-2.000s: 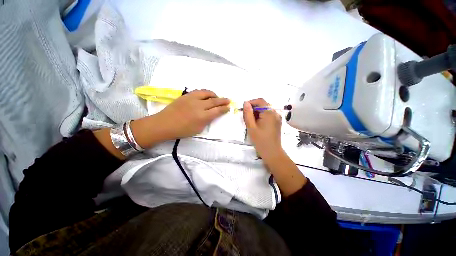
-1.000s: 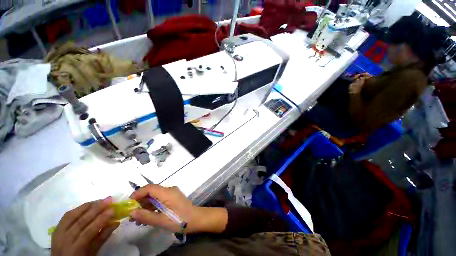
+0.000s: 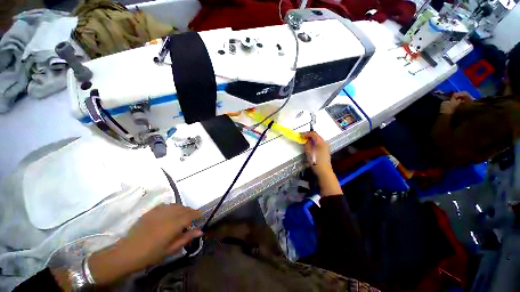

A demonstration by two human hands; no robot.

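Observation:
My right hand [image 3: 319, 153] holds the end of a long yellow strip-like item [image 3: 287, 132] at the table's front edge; a thin purple pen [image 3: 313, 151] shows at its fingers. A black cord [image 3: 242, 171] runs taut from the yellow item down to my left hand [image 3: 162, 232]. My left hand is low at the table edge, by a small shiny ring; its grip is unclear. A white rounded-corner piece [image 3: 68, 185] lies flat on light grey cloth [image 3: 34, 245] at left.
The white sewing machine [image 3: 137, 82] stands ahead, a black cloth band [image 3: 195, 80] over its arm. Small tools lie by its base. Tan cloth [image 3: 114, 28] and red cloth [image 3: 239, 14] are behind. Blue bins [image 3: 370, 174] stand below right, near a seated person [image 3: 467, 125].
The view has turned from the cloth toward the machine. My hands have moved apart; my right hand has carried the yellow item right, and the cord is now stretched between them.

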